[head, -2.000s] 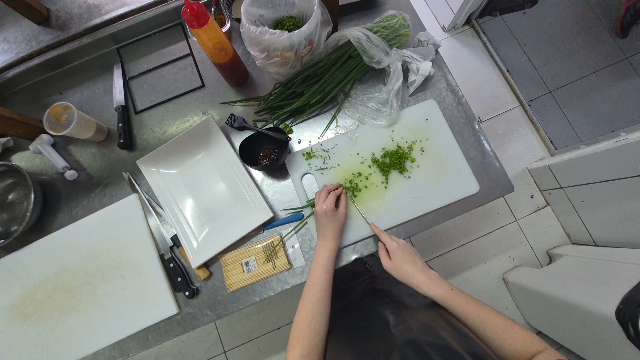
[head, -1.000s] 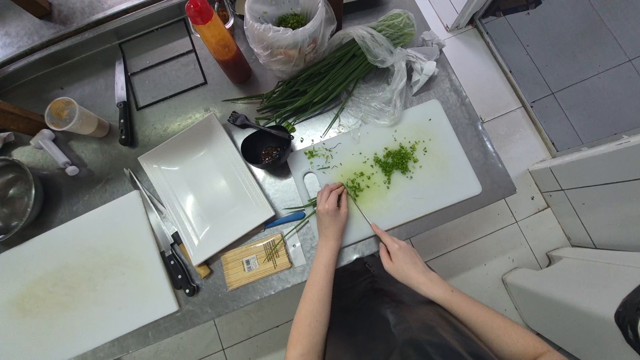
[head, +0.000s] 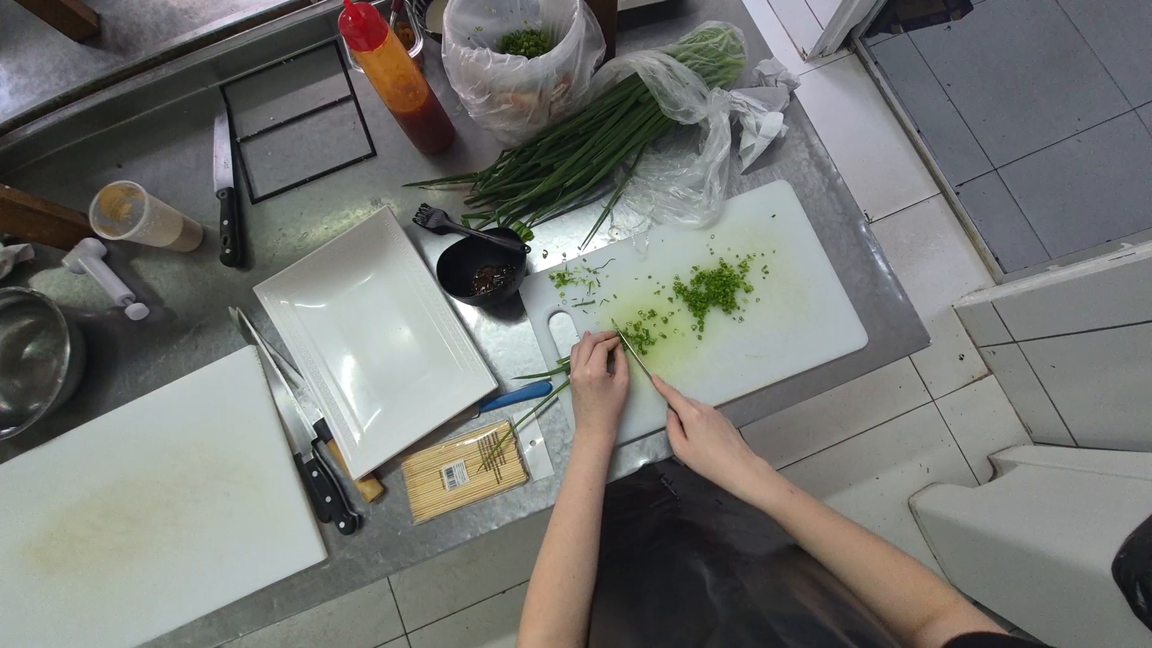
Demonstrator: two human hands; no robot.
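My left hand (head: 599, 382) presses a few green chive stalks (head: 538, 404) onto the white plastic cutting board (head: 792, 270), near its handle slot. The stalks stick out to the left past the board's edge. In my right hand (head: 706, 436) is a kitchen knife (head: 635, 354), its narrow blade pointing up-left with the tip by my left fingertips. Finely cut green pieces (head: 715, 290) lie in a heap right of the blade, and more are scattered beside my left fingers. A bundle of long green stalks (head: 576, 166), partly in clear plastic, lies behind the board.
Left of the board are a black bowl (head: 461, 268), a white rectangular plate (head: 378, 337), a blue handle (head: 517, 396) and a packaged bamboo mat (head: 463, 472). Further left, several knives (head: 326, 490) lie by a second board (head: 162, 513). A red-capped squeeze bottle (head: 400, 81) and a plastic-lined container (head: 522, 72) stand behind.
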